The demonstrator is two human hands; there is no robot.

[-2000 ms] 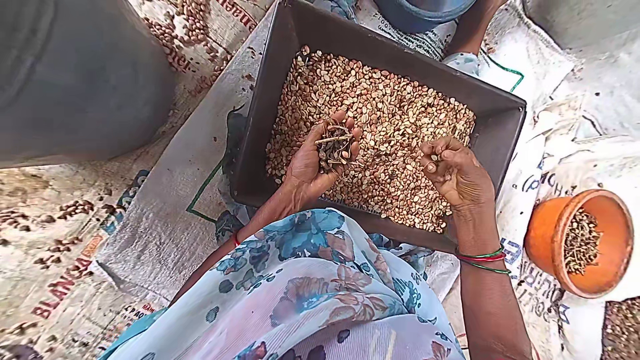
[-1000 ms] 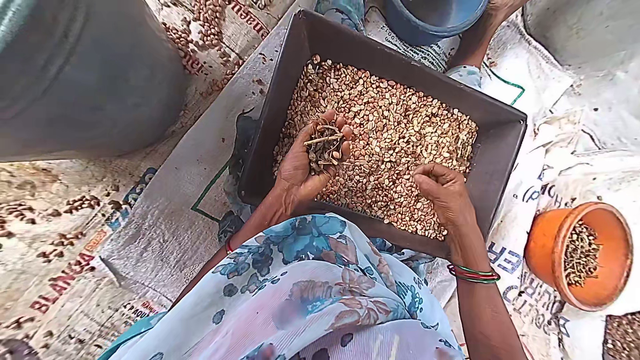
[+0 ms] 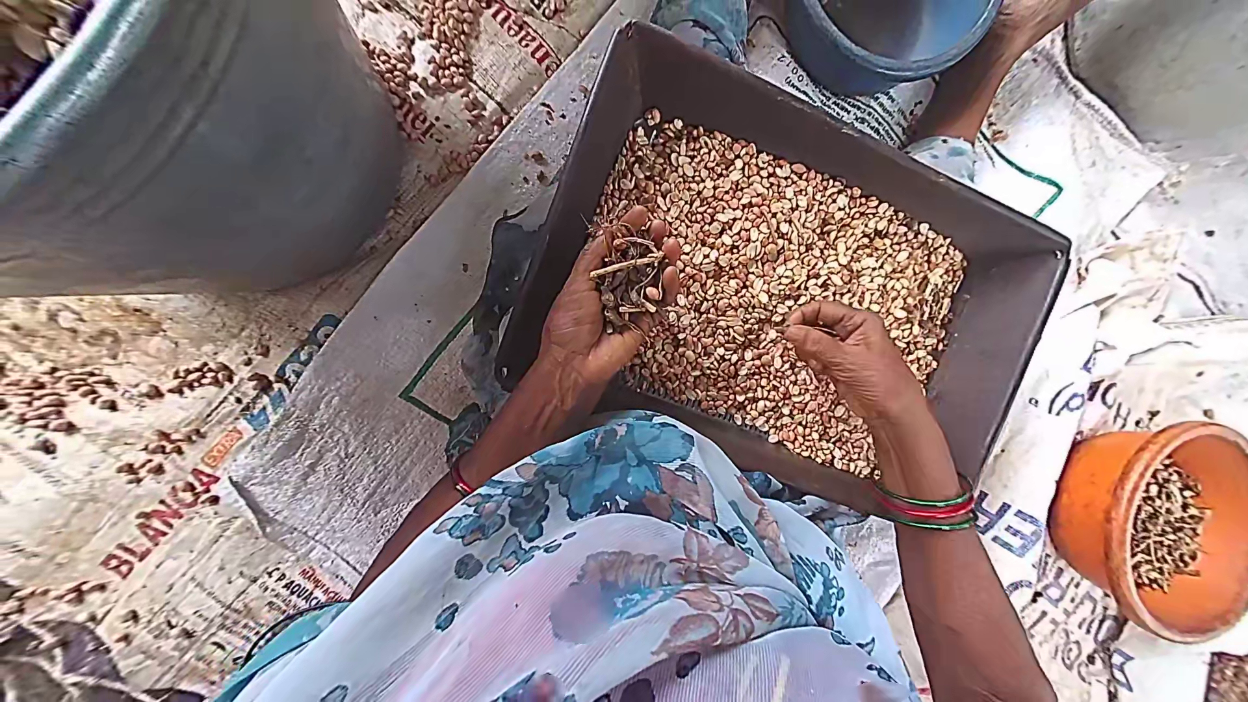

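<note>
A dark rectangular tray (image 3: 1009, 283) rests at my lap with a thick layer of shelled peanuts (image 3: 780, 253) in it. My left hand (image 3: 595, 317) is palm up over the tray's left part, its fingers curled around a small heap of dry stems and debris (image 3: 629, 278). Over the right part of the nuts is my right hand (image 3: 848, 351), its thumb and forefinger tips together; whether something tiny is between them, I cannot tell.
An orange bowl (image 3: 1082, 497) with dry debris stands at the right. A large grey tub (image 3: 224, 156) fills the upper left, and a blue basin (image 3: 887, 73) is at the top beside another person's leg (image 3: 975, 88). Printed sacks (image 3: 331, 439) with scattered nuts cover the ground.
My right hand has moved from the tray's right side inward over the nuts. My left hand stays over the left part, holding the debris.
</note>
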